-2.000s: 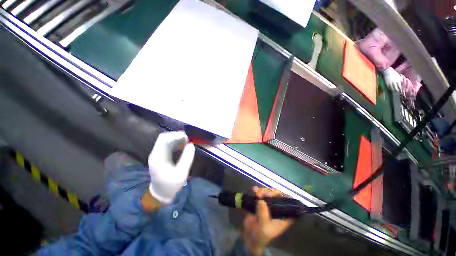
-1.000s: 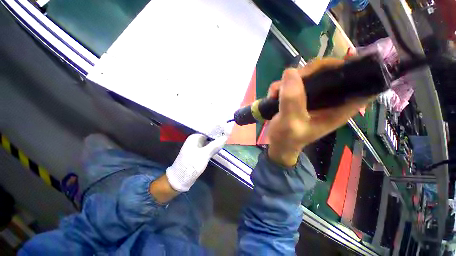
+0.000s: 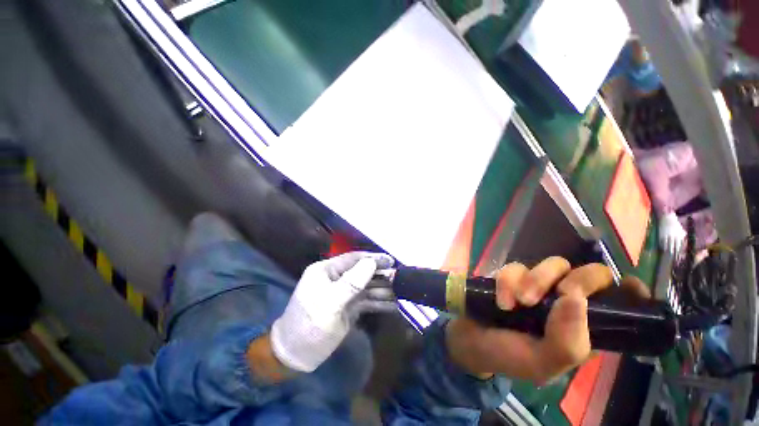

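Observation:
A metal enclosure with a plain white-silver top cover (image 3: pixel 399 133) lies on the line in front of me. My right hand (image 3: pixel 549 320), bare, is closed around a black electric screwdriver (image 3: pixel 424 287) with a yellow band, held nearly level and pointing left. My left hand (image 3: pixel 320 312), in a white glove, is at the screwdriver's tip, beside the enclosure's near corner. Its fingertips are bent together around the bit area. The bit is mostly hidden by the fingers, and I cannot tell whether they hold a screw.
An open black chassis (image 3: pixel 537 229) lies right of the enclosure, partly behind my right hand. Red pads (image 3: pixel 628 208) lie on the green boards. Another white-topped box (image 3: pixel 574 46) is at the back. A person's gloved hand (image 3: pixel 671 233) shows at the right. Floor tape (image 3: pixel 87 245) runs at the left.
The screwdriver has come up from low near my body to my left fingertips, then moved lower and more level. My left hand has moved right. The view has shifted, so the enclosure appears farther right.

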